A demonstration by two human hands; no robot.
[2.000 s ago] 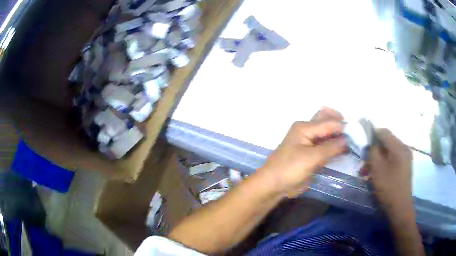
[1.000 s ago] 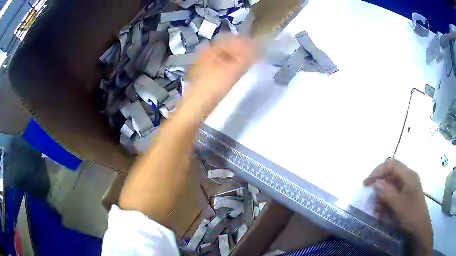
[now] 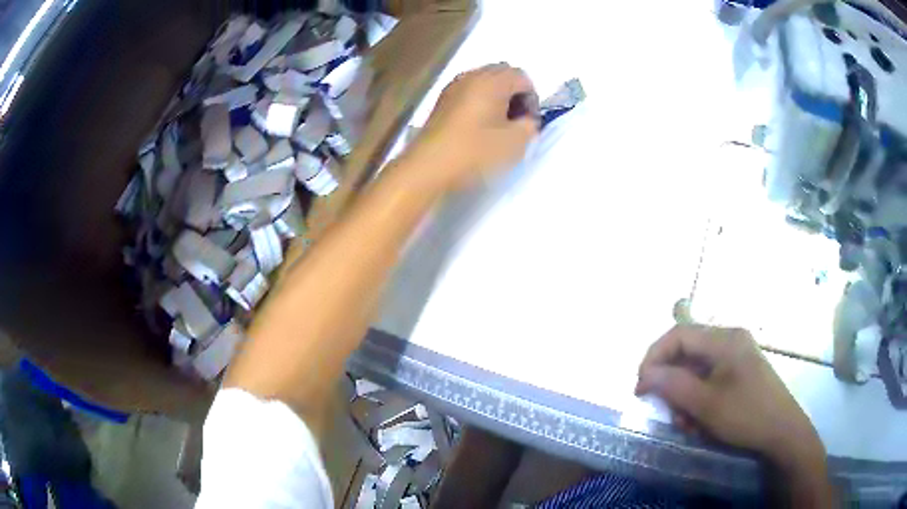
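Note:
My left hand (image 3: 487, 119) is over the upper left part of the white table, fingers curled down at the grey strips. One grey strip end (image 3: 564, 96) with a dark edge sticks out past my fingertips; the hand hides the rest, and I cannot tell whether it grips a strip. My right hand (image 3: 716, 383) is near the table's front edge, thumb and fingers closed on a small white fabric piece (image 3: 646, 413), washed out by glare and mostly covered.
The carton (image 3: 418, 60) at left holds a heap of grey-white bands (image 3: 239, 184). A lower carton with fewer pieces is below the ruler edge (image 3: 497, 403). The sewing machine (image 3: 806, 119) stands at right above its needle plate (image 3: 771, 278). Larger grey loops (image 3: 853, 333) hang beside it.
My left hand went from beside my right hand, past the carton's edge, to the strips on the table. My right hand stayed near the front edge. The view shifted, showing more of the machine.

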